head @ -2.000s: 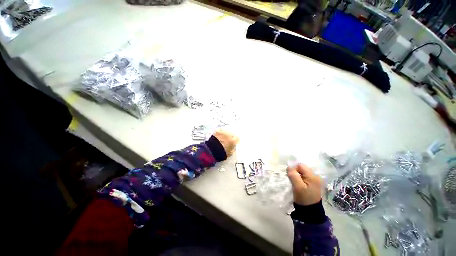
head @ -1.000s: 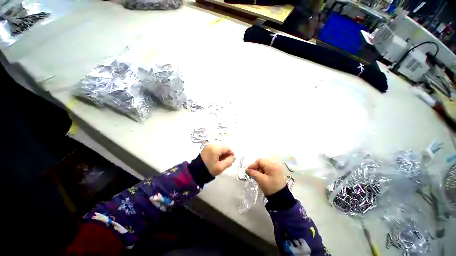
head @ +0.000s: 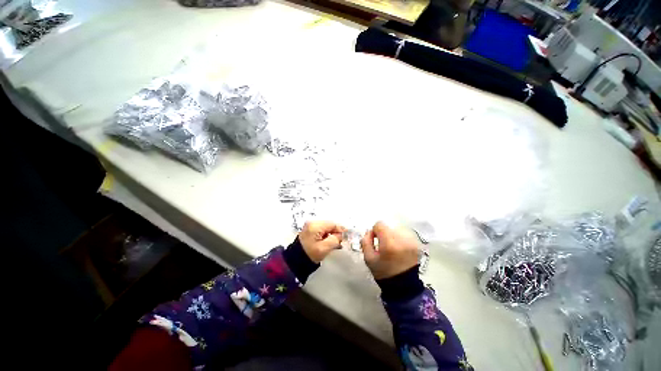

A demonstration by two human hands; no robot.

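Note:
My left hand (head: pixel 320 240) and my right hand (head: pixel 390 250) are close together at the near side of the table, fingertips pinched. Between them they hold a small silver buckle in clear plastic (head: pixel 354 240); its outline is blurred. Small wrapped buckles (head: pixel 312 185) lie in a loose pale pile just beyond my left hand. A few dark-edged metal pieces (head: pixel 423 259) show beside my right hand, partly hidden by it.
Two bulging silver bags (head: pixel 174 123) lie on the off-white table (head: pixel 210 214) at left. An open bag of bare metal hardware (head: pixel 520 277), more bagged fittings (head: pixel 596 339) and a thin yellow tool (head: pixel 540 348) are at right. A black fabric roll (head: pixel 464 72) lies at the far side.
My right hand has moved left from the clear plastic and metal pieces to meet my left hand. My left hand has left the wrapped pile and come nearer; both now grip the small wrapped piece.

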